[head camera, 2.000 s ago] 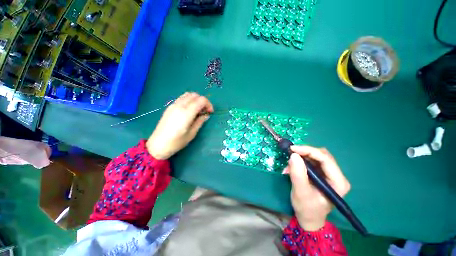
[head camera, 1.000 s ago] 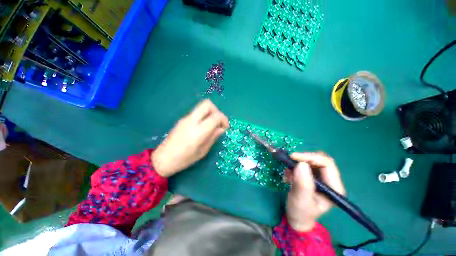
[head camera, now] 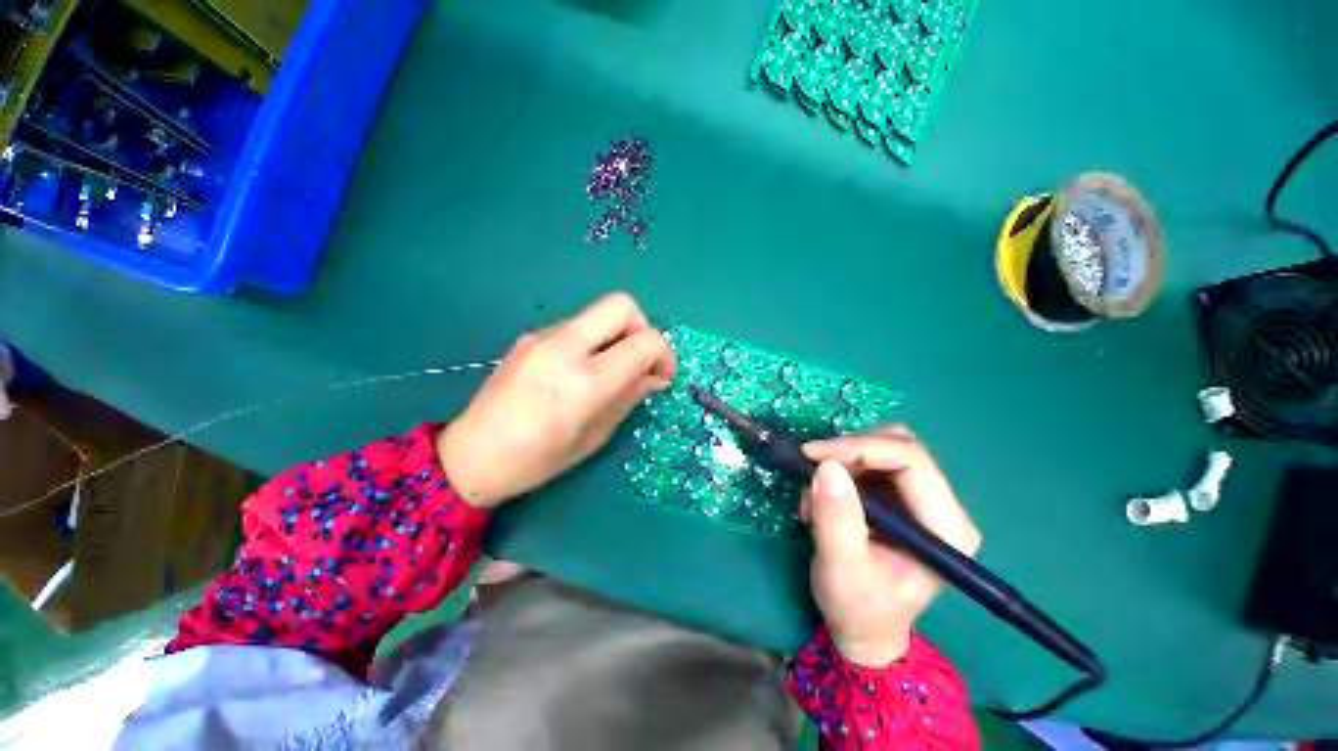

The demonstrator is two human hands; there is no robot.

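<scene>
The green circuit board panel (head camera: 704, 455) lies flat in front of me, with a bright glare near its middle. My right hand (head camera: 880, 536) holds the soldering iron (head camera: 954, 565) like a pen, its tip over the panel's upper left part. My left hand (head camera: 565, 393) is pinched at the panel's upper left corner, fingertips close to the iron tip. The thin solder wire (head camera: 352, 383) runs from the left picture edge to my left hand; its end at the fingertips is hidden. A small dark purplish pile of leaded components (head camera: 619, 184) lies behind my left hand.
A blue bin (head camera: 279, 162) with boards stands rear left. A second green panel (head camera: 866, 66) lies at the back. A tub of silvery bits (head camera: 1045, 257), a black fan (head camera: 1274, 352), white tubes (head camera: 1159, 509) and a black box (head camera: 1299, 565) are at right.
The iron tip has moved left across the panel toward my left fingertips. My left hand has moved in to the panel's corner. The view has shifted, and more of the wire shows at left.
</scene>
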